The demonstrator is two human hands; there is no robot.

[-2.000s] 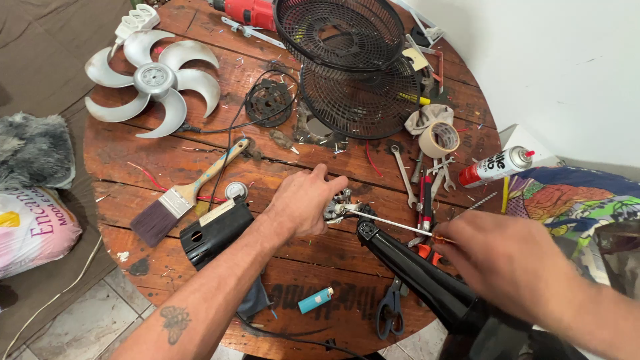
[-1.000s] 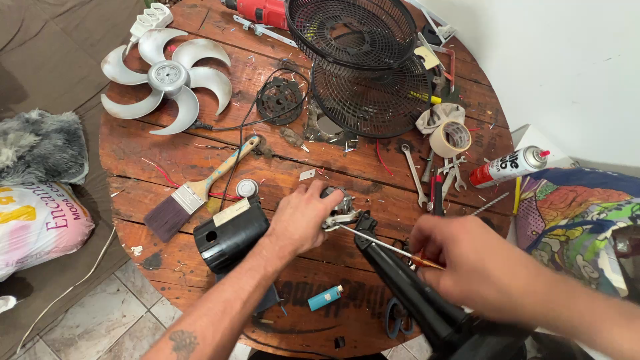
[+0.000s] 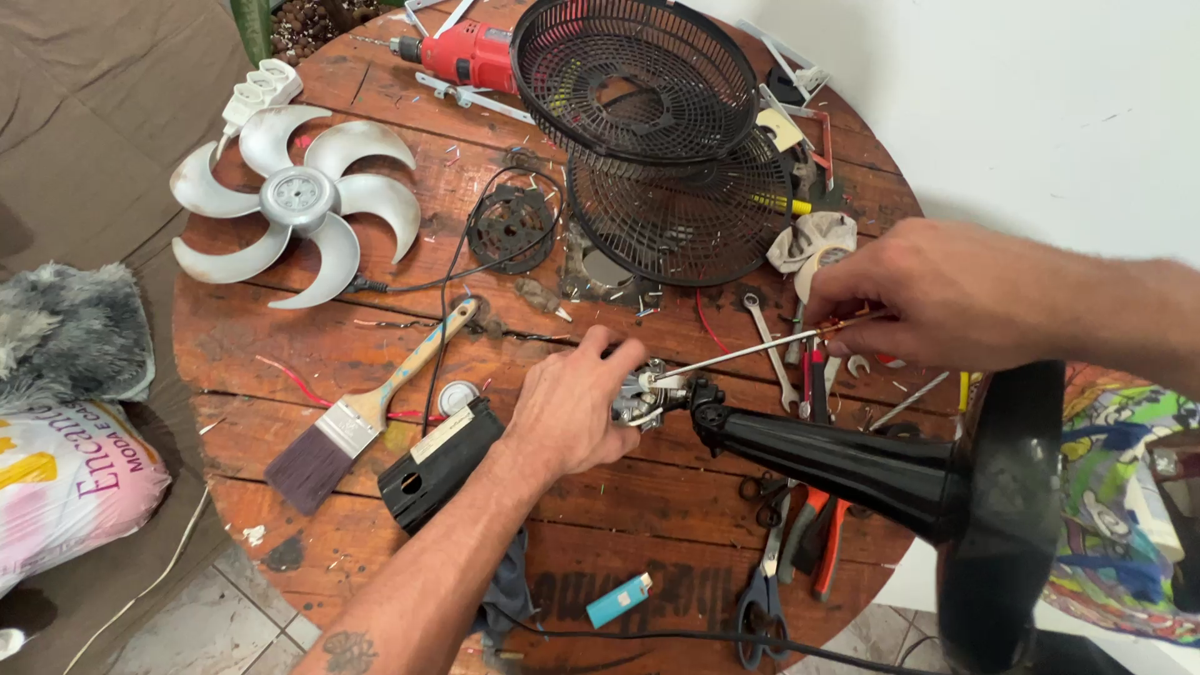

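Observation:
My left hand point(image 3: 577, 403) grips the metal fan motor assembly point(image 3: 647, 394) at the centre of the round wooden table; the fingers hide part of it. In my right hand point(image 3: 891, 291) is a long screwdriver point(image 3: 741, 353), its shaft pointing left and its tip touching the motor assembly. The motor sits at the end of the black fan stand point(image 3: 834, 455), which lies across the table's right side with its round base point(image 3: 998, 516) beyond the edge. Left of my left forearm lies the black motor housing point(image 3: 445, 464).
A silver fan blade point(image 3: 342, 197), a red drill point(image 3: 473, 56), black fan grilles point(image 3: 637, 94) and a paintbrush point(image 3: 366, 417) lie around the table. Wrenches point(image 3: 773, 352), pliers point(image 3: 820, 539), scissors point(image 3: 761, 600) and a blue lighter point(image 3: 619, 600) are nearer the hands. A white wall borders the right.
The screwdriver's handle end and my right hand have swung upward, so the shaft now slopes down to the left. The fan stand has turned to lie flatter across the view. My left hand stays on the motor.

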